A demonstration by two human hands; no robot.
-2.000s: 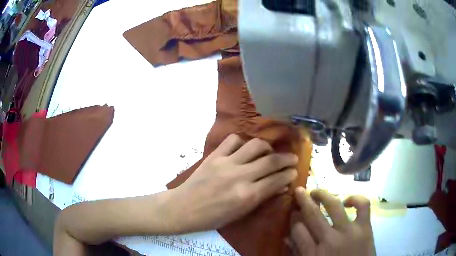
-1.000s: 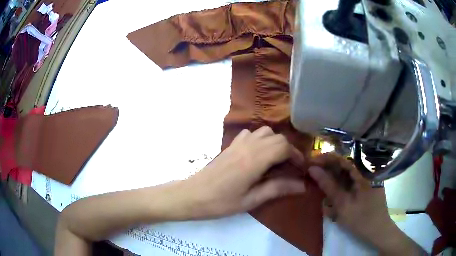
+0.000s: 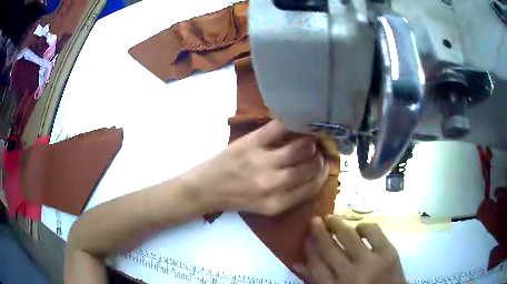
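Observation:
A rust-brown panel [image 3: 278,236] lies under the sewing machine head [image 3: 300,66], its angled end toward the near edge. A puckered strip shows along its right side by the lit needle area. My left hand [image 3: 267,172] is on the cloth just left of the needle area, fingers bent and thumb hidden, pinching the cloth. My right hand [image 3: 356,252] is at the near right of the panel, its fingertips on the cloth edge, other fingers slightly apart. The needle and presser foot are hidden behind the head and my left hand.
A gathered rust-brown piece [image 3: 194,47] lies at the far side. A flat cut panel [image 3: 78,169] lies at left over red cloth [image 3: 30,202]. Pale straps [image 3: 41,61] lie on the side board. Dark red-brown pieces [image 3: 495,222] are at right. A chrome guard [image 3: 397,94] curves down the head.
The view has shifted, so the head appears further left than a second ago. My left hand has closed its fingers on the cloth. My right hand has moved nearer, away from the needle area.

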